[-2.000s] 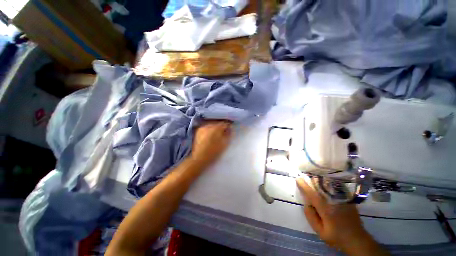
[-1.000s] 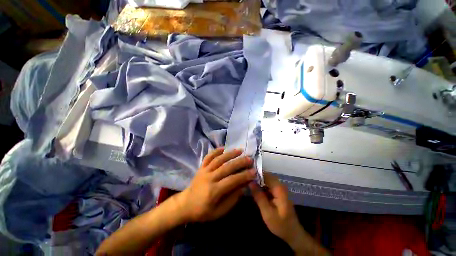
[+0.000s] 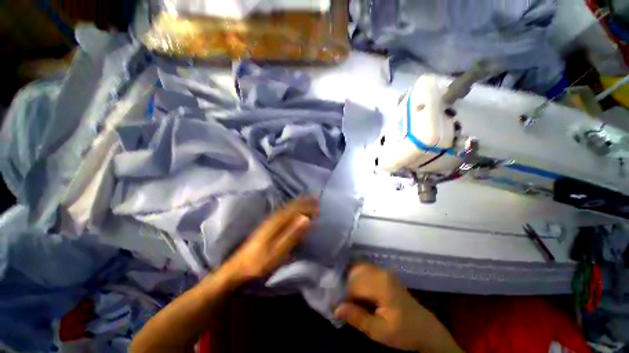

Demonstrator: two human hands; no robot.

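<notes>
A blue-grey garment piece [image 3: 200,165] lies bunched on the table left of the sewing machine [image 3: 427,127]. A flatter band of the same cloth [image 3: 338,207] runs down its right side to the front edge. My left hand [image 3: 272,238] rests on the cloth near the table's front edge, fingers extended and blurred; whether it grips is unclear. My right hand [image 3: 376,303] is in front of the edge, fingers curled on a cloth end [image 3: 317,286] that hangs over it. The needle area is hidden under the machine head.
A shiny brown packet [image 3: 241,38] lies at the back, with a cloth heap [image 3: 462,34] behind the machine. Dark-red snips [image 3: 538,243] lie right of the needle. Green and red handles [image 3: 587,286] are far right. A red bag [image 3: 514,323] is lower right.
Both hands have separated; the right moved down past the edge with the cloth end, and the left moved slightly up and left. The band's lower end now hangs bunched over the edge.
</notes>
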